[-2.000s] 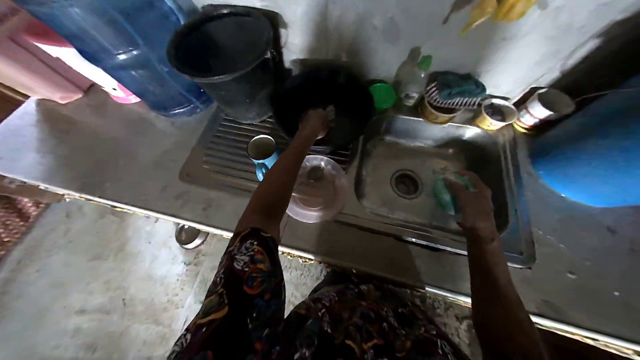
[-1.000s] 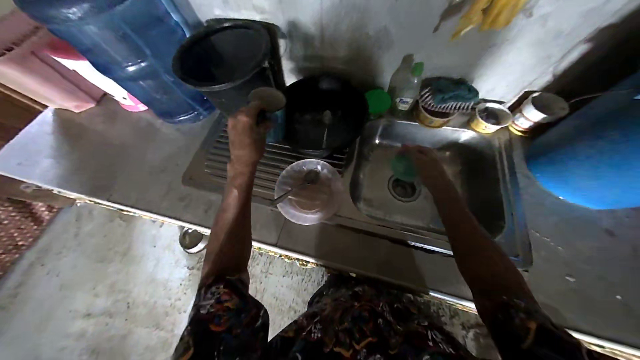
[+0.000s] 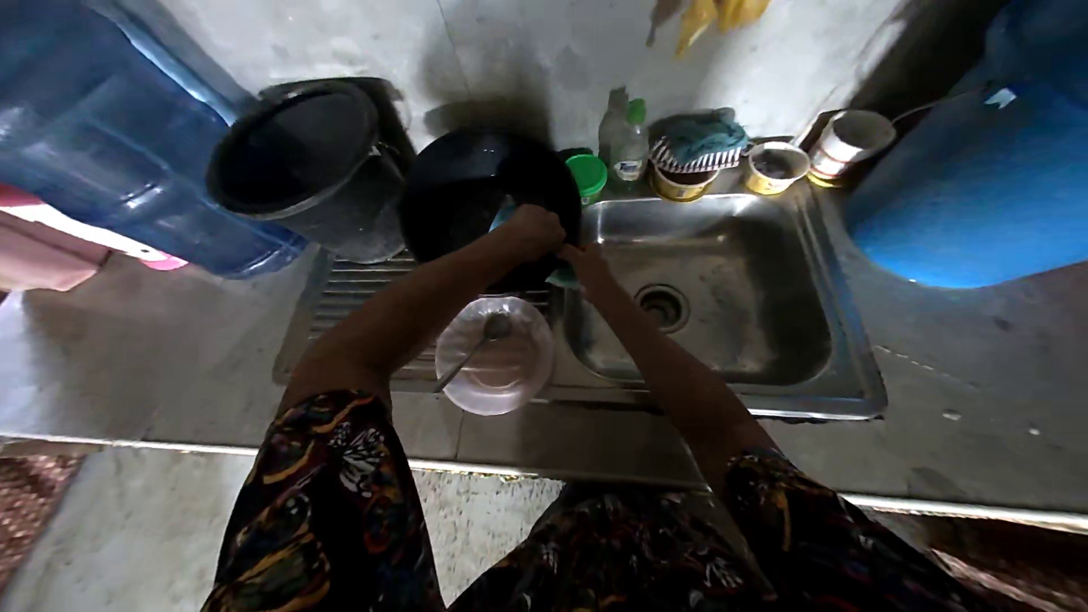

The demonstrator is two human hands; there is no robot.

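My left hand [image 3: 537,231] is over the black basin [image 3: 450,200], closed on a light-blue mug [image 3: 503,212] that is mostly hidden behind it. Close beside it, at the basin's right edge, my right hand [image 3: 585,259] holds a green scrubbing pad or cloth [image 3: 563,277]. A translucent plastic bowl [image 3: 523,361] with a metal spoon or ladle [image 3: 466,365] in it rests on the near edge of the ribbed drainboard [image 3: 336,297]. To the right lies the steel sink bowl [image 3: 722,331] with its drain [image 3: 661,308].
A dark bucket [image 3: 340,204] and a large blue water bottle [image 3: 127,144] stand left. Behind the sink are a green-lidded tub [image 3: 586,174], a dish-soap bottle [image 3: 630,144], a cloth-topped tub [image 3: 684,183] and other small tubs [image 3: 775,168]. A blue drum [image 3: 977,195] is at right.
My left hand has moved right from beside the bucket with the mug, to over the black basin. My right hand has moved left from over the sink to the basin's edge.
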